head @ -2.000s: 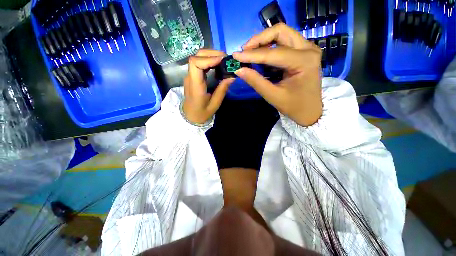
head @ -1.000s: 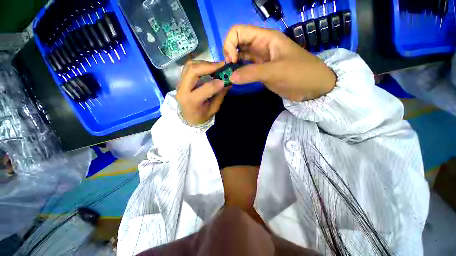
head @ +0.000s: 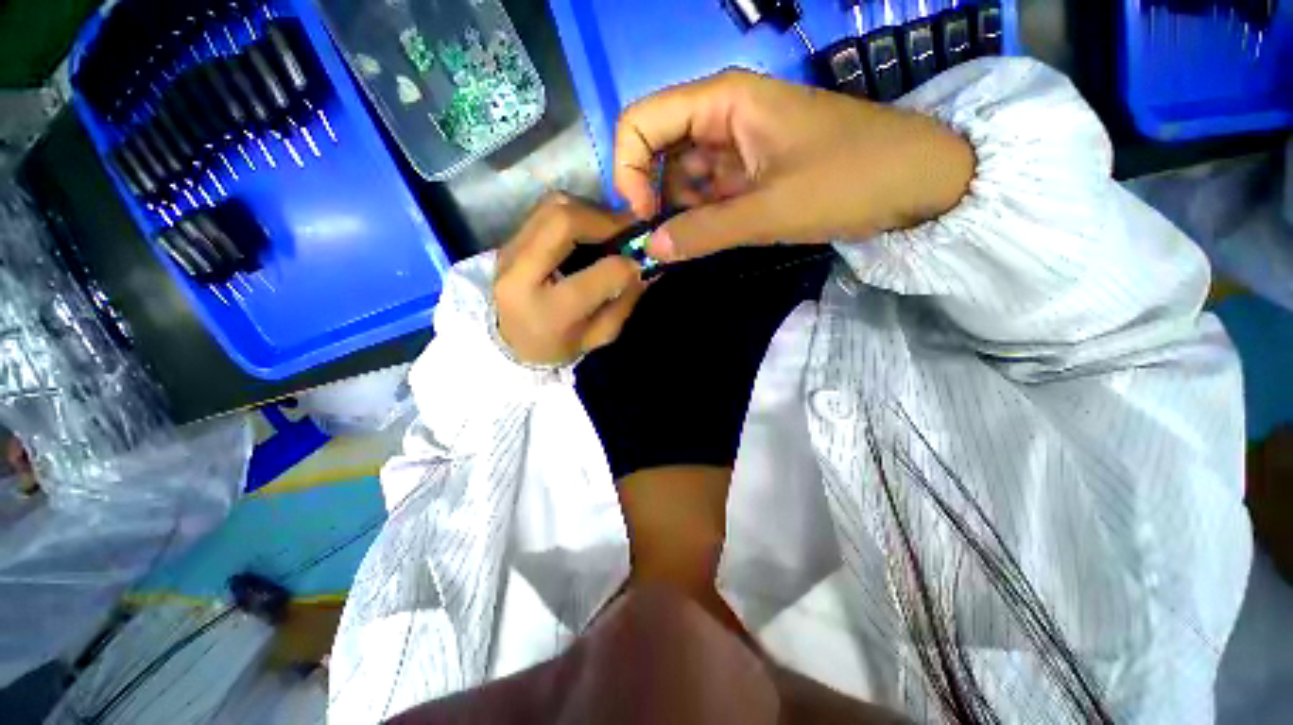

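My left hand (head: 564, 281) is closed around a small black housing (head: 584, 258), mostly hidden by the fingers. A small green circuit board (head: 641, 251) shows at the housing's open end, between the thumbs. My right hand (head: 759, 163) has its thumb on the board and its forefinger at the housing's upper edge. Both hands are just below the trays, above the lap. How deep the board sits in the housing cannot be told.
A blue tray (head: 333, 290) at left holds rows of black housings with silver rods. A clear bin (head: 426, 135) holds loose green boards. A middle blue tray (head: 603, 71) and a right blue tray (head: 1205, 121) hold black parts. Clear bags (head: 57, 354) lie far left.
The housing has tilted and moved slightly down, and less of the green board shows. My right hand has turned, its forearm swinging out to the right. The view has shifted a little.
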